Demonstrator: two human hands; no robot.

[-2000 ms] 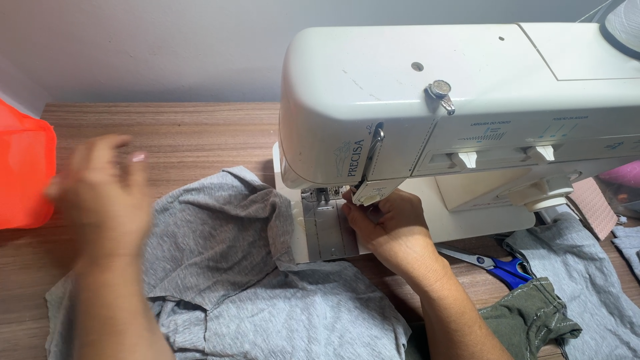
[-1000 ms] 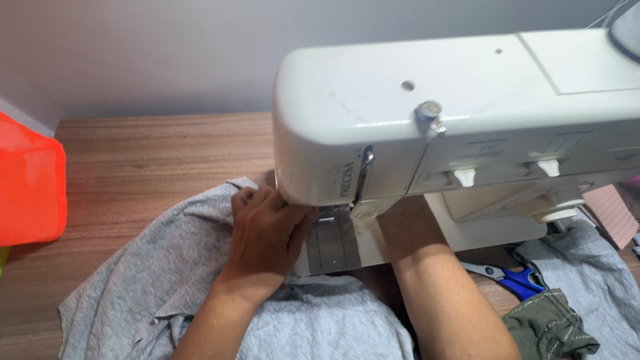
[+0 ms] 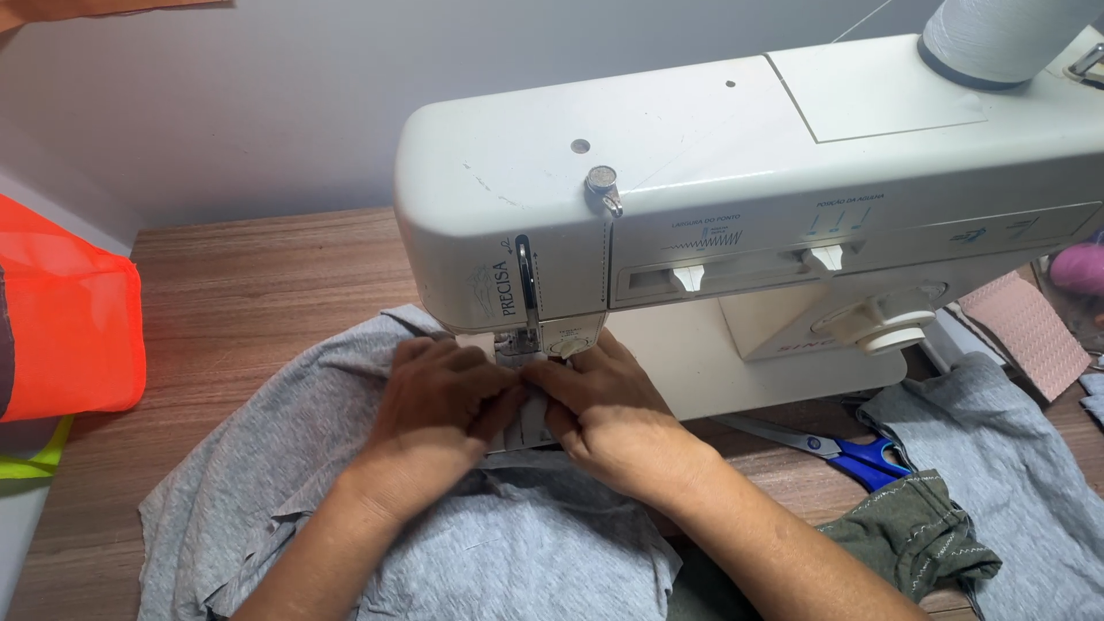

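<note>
A white Singer sewing machine (image 3: pixel 500 147) stands on the wood-grain table. Beneath its needle area, my left hand (image 3: pixel 435 405) and my right hand (image 3: pixel 604 397) meet, fingertips close together in front of the presser foot. Heathered grey knit fabric (image 3: pixel 517 543) spreads from under the hands toward me and out to the left. Fingers of both hands are bent inward; whether they pinch the fabric's edge or a thread is hidden. The metal needle plate (image 3: pixel 522 423) shows between the hands.
Blue-handled scissors (image 3: pixel 862 461) lie right of my forearm, beside dark green stitched fabric (image 3: pixel 914 526) and another grey fabric piece (image 3: pixel 992 466). A thread cone (image 3: pixel 992 43) stands on the machine. Bright orange material (image 3: pixel 78 310) is at the left, and a pink textured piece (image 3: pixel 1026 332) at the right.
My left hand has moved from the left side of the table to the needle area. My right hand, reaching behind the machine head one second ago, has come back beside the left.
</note>
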